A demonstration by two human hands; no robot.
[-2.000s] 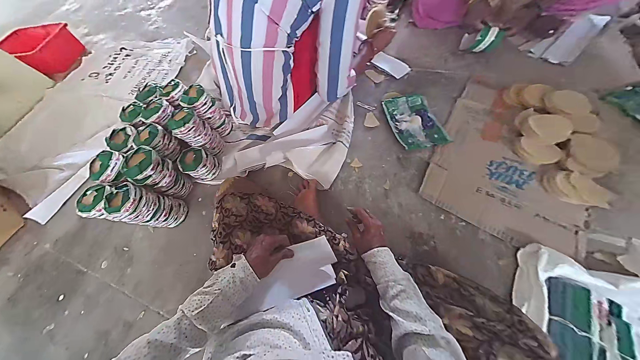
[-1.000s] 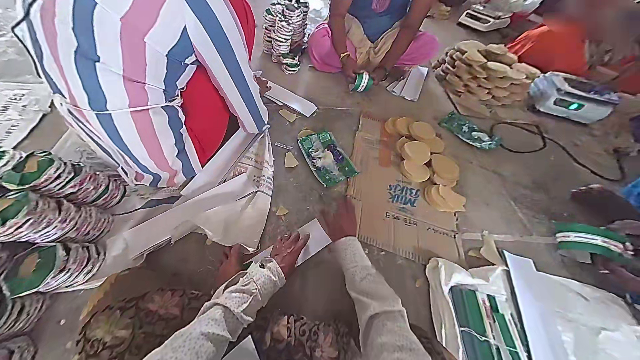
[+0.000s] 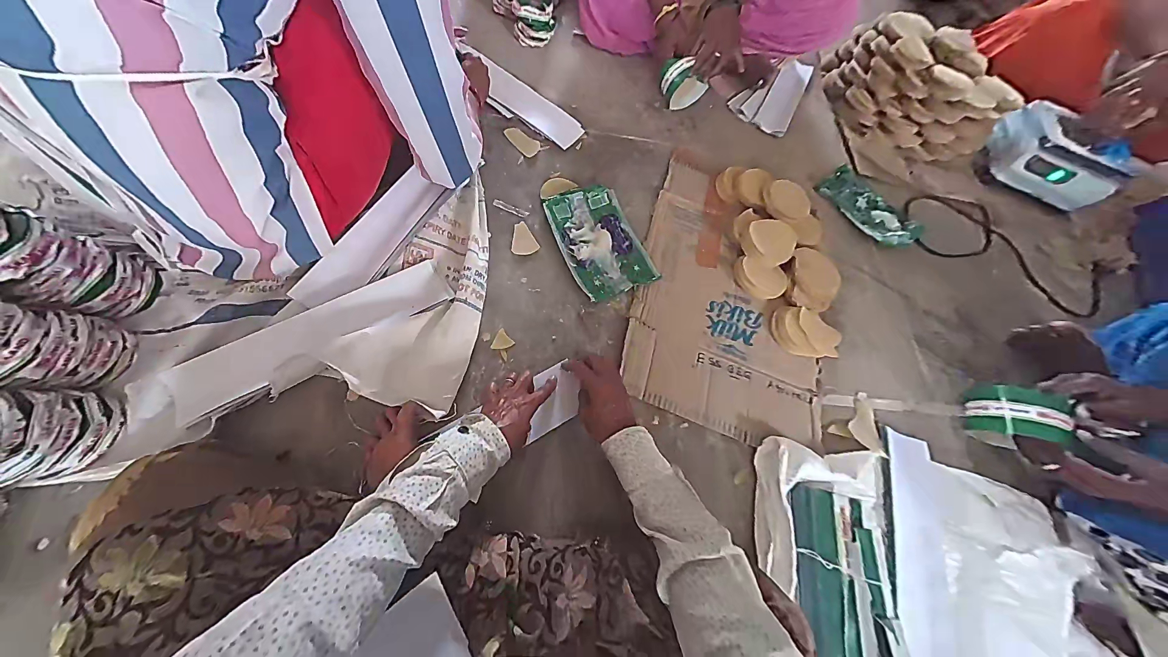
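A white paper sheet (image 3: 554,401) lies on the concrete floor between my two hands. My left hand (image 3: 518,406) rests at its left side, fingers spread, with bits of something pale on its back. At the sheet's right edge, my right hand (image 3: 598,394) touches it with bent fingers; whether it pinches the sheet cannot be told. Another white sheet (image 3: 424,620) lies on my patterned lap. Just right of my right hand is a flattened cardboard sheet (image 3: 675,365) with stacks of thin tan discs (image 3: 771,242) on it. A green printed plastic packet (image 3: 600,245) lies beyond my hands.
Wrapped disc stacks (image 3: 64,338) stand at left near a person in striped cloth (image 3: 182,119). Across, a co-worker's hands hold a green-banded stack (image 3: 683,82). At right are a digital scale (image 3: 1054,160), a cable (image 3: 995,246), a disc pile (image 3: 912,82) and a white plastic bag (image 3: 985,547).
My hands have moved from over my lap, where they held white paper, to the floor beside the cardboard. The view has shifted right.
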